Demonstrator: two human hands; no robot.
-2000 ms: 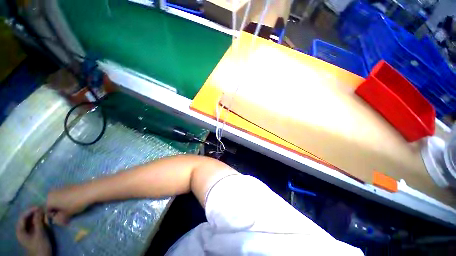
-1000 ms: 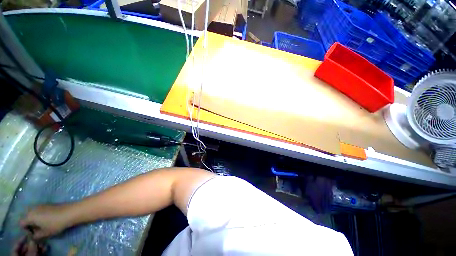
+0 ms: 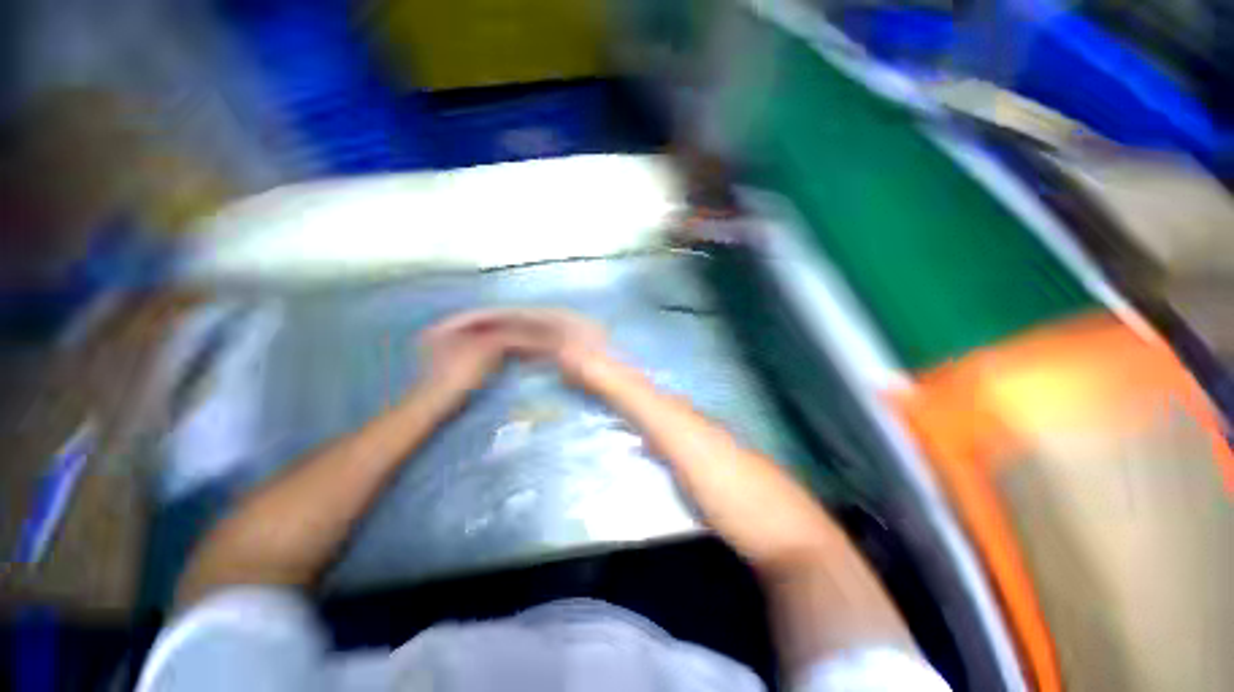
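Observation:
The frame is strongly blurred. My left hand point(image 3: 463, 346) and my right hand point(image 3: 566, 338) meet above the middle of the bubble wrap mat point(image 3: 393, 507). Their fingers come together, and I cannot tell whether anything is held between them. A small tan loose part point(image 3: 514, 433) lies on the mat just below the hands, nearer to me.
A whitish padded roll point(image 3: 447, 223) lies along the table's rear. A green panel point(image 3: 920, 216) and an orange-edged board point(image 3: 988, 473) stand at the right. A blue and white tube point(image 3: 54, 493) lies at the far left. Blue and yellow shapes are behind.
The view has swung left, so the mat and both arms now show centrally. The red bin and fan have left the picture. Both hands remain close together.

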